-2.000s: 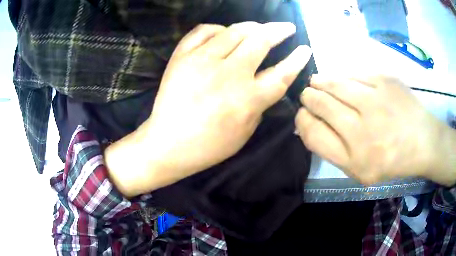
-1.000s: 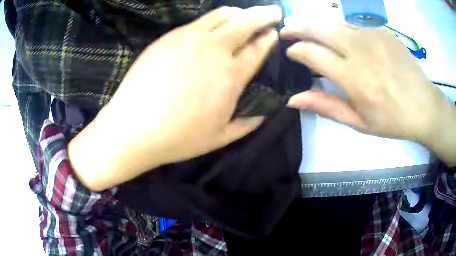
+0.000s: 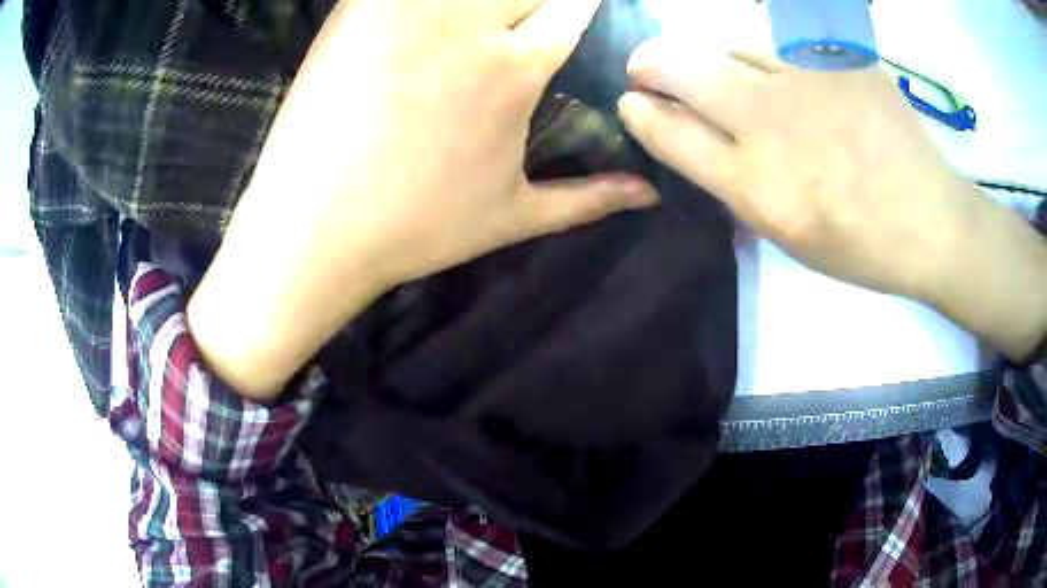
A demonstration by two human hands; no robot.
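The plaid garment piece (image 3: pixel 149 126) lies bunched at the upper left, partly under my left hand. The plain dark lining (image 3: pixel 574 368) spreads over the table edge at centre. My left hand (image 3: pixel 402 149) lies over the cloth, thumb stretched right along the lining; its fingertips are cut off by the top edge. A bit of plaid shows between its thumb and fingers. My right hand (image 3: pixel 792 161) rests on the right edge of the cloth near the top centre, fingers bent. The needle area is not clearly visible.
A translucent blue cylindrical attachment (image 3: pixel 822 32) stands at the upper right. Blue and green thread snips (image 3: pixel 939 106) lie beside it on the white table (image 3: pixel 850 333). A grey measuring strip (image 3: pixel 855 418) runs along the front edge. A blue crate (image 3: pixel 396 513) shows below the cloth.
My left hand has moved up toward the top edge, and its thumb now lies higher. My right hand has closed in from its more spread pose. The lining's right edge has shifted right.
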